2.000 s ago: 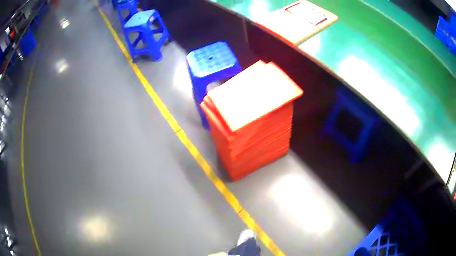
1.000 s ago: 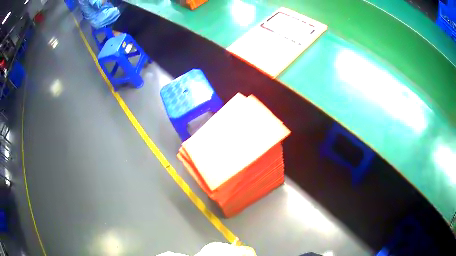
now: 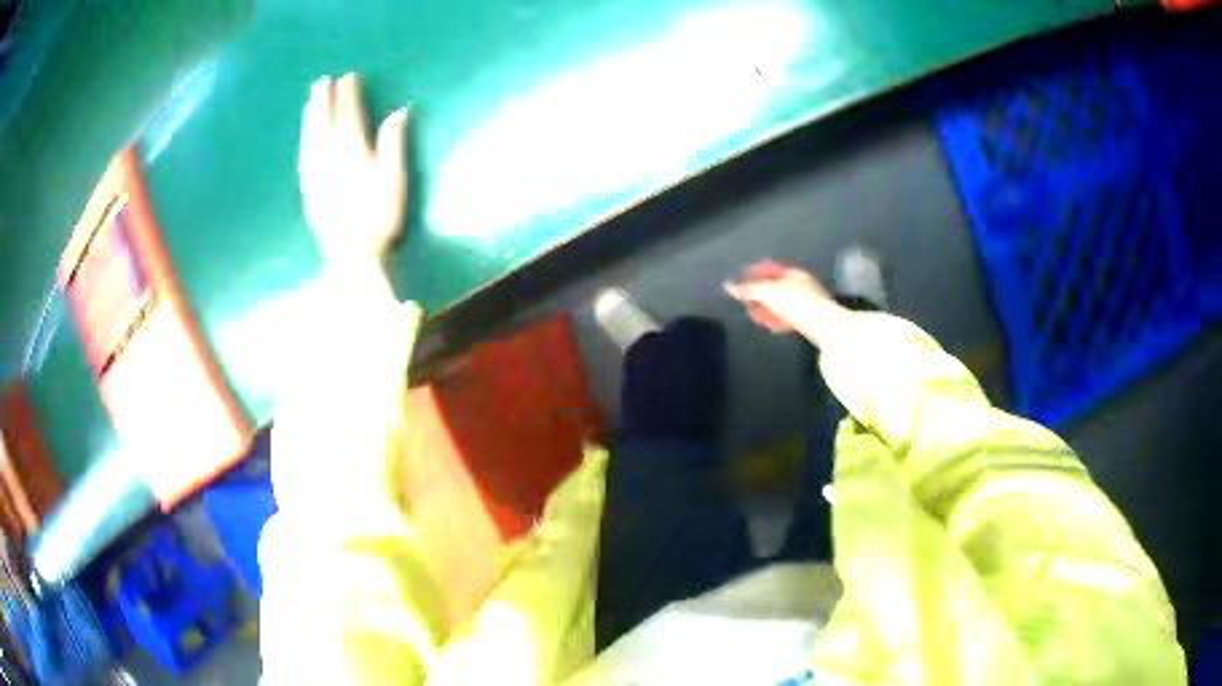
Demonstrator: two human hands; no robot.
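My left hand (image 3: 351, 174) is spread over the green bench top (image 3: 563, 134), palm down and empty; whether it presses on the top is hard to tell. My right hand (image 3: 784, 295) hangs over the floor in front of my legs, blurred, empty, with fingers loosely bent. The red-orange stack (image 3: 516, 402) stands on the floor beside my legs, partly hidden by my left sleeve. A red-orange slab with a rectangular window (image 3: 168, 362) lies on the bench, left of my left hand.
A blue lattice pallet (image 3: 1092, 241) is at the right, beside the bench edge. Blue stools (image 3: 168, 596) stand at the lower left. Another red-orange item (image 3: 27, 456) is at the far left. My shoes are on the grey floor below the bench edge.
The view has turned down and toward the bench. Both hands and yellow-green sleeves have come into view. The stack now appears close beside my legs, and more of the blue pallet shows.
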